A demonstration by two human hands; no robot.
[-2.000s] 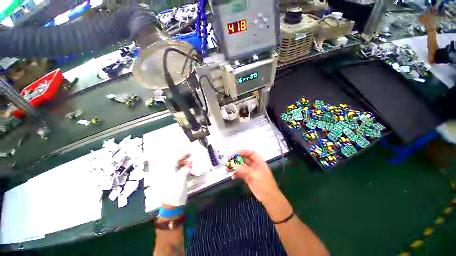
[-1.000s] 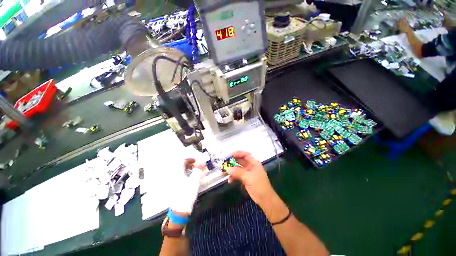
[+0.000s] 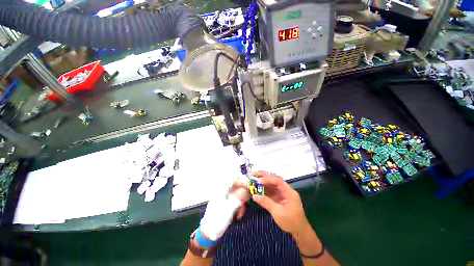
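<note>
My right hand (image 3: 283,200), bare, holds a small green circuit board (image 3: 255,187) with yellow and blue parts between thumb and fingers. My left hand (image 3: 224,208), in a white glove, is close beside it, fingers curled near the board's left side. A white housing in the left hand cannot be made out against the glove. The dark slanted soldering head (image 3: 228,122) points down just above both hands; a small dark part (image 3: 244,168) shows near its tip. White housings (image 3: 155,165) lie in a loose pile on the white sheet to the left.
The soldering machine (image 3: 291,85) stands behind my hands. A black tray (image 3: 325,106) with heaped boards is at the right, another black tray (image 3: 431,117) beyond it. A ribbed hose (image 3: 119,32) and round hood (image 3: 205,70) hang at upper left. Behind run a conveyor (image 3: 119,124) and red bin (image 3: 99,78).
The view has shifted left, so the machine and trays sit further right. My hands have come closer together, lower below the soldering head, with the board still in my right hand.
</note>
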